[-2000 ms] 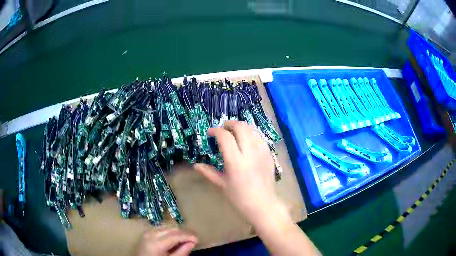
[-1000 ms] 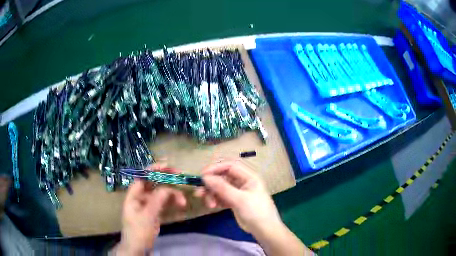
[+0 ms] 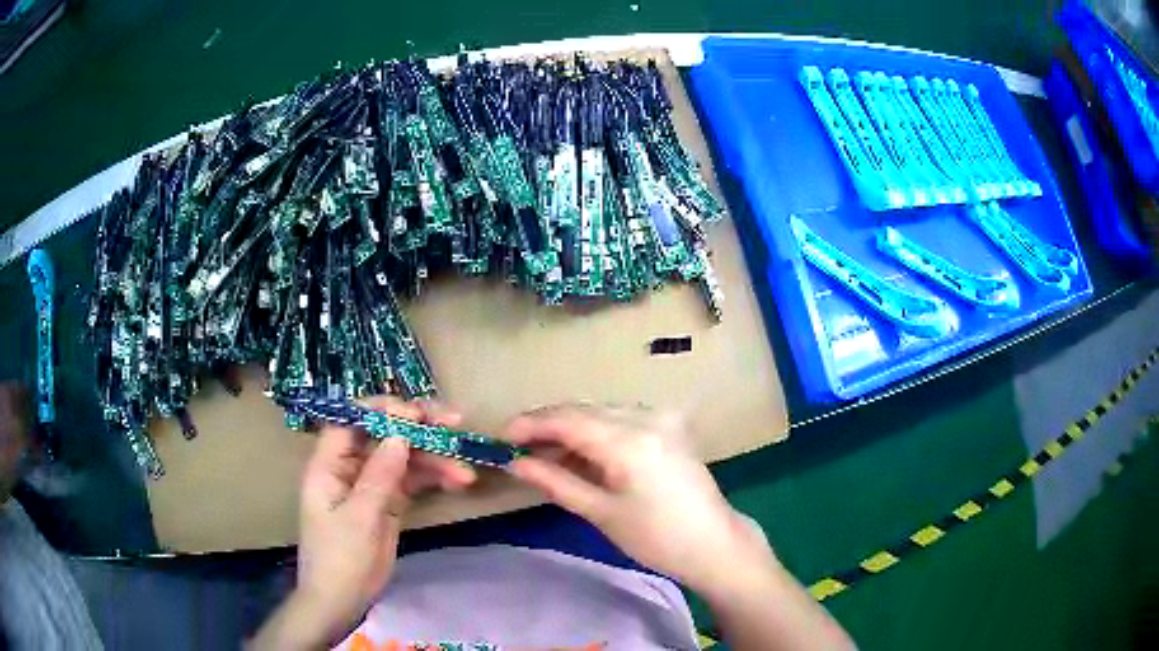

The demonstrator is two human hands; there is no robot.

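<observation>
A slim green circuit board assembly (image 3: pixel 432 438) with dark sections is held nearly level above the front of the cardboard sheet (image 3: pixel 559 369). My left hand (image 3: pixel 362 490) grips it around the middle between thumb and fingers. My right hand (image 3: pixel 610 477) pinches its dark right end with the fingertips. Both hands are bare. A large heap of similar circuit boards (image 3: pixel 381 216) lies on the cardboard behind. A tiny black piece (image 3: pixel 670 345) lies alone on the cardboard, right of the heap.
A blue tray (image 3: pixel 763 216) at the right holds light blue housings (image 3: pixel 909 134). More blue trays (image 3: pixel 1087 140) stand at the far right. A light blue housing (image 3: pixel 43 331) lies left of the heap. A person's sleeve (image 3: pixel 45 572) shows at the left edge. Yellow-and-black floor tape (image 3: pixel 960 511) runs lower right.
Two seconds ago my right hand was over the heap and my left hand held no visible board. Now both hands hold a board at the front. The camera view has shifted.
</observation>
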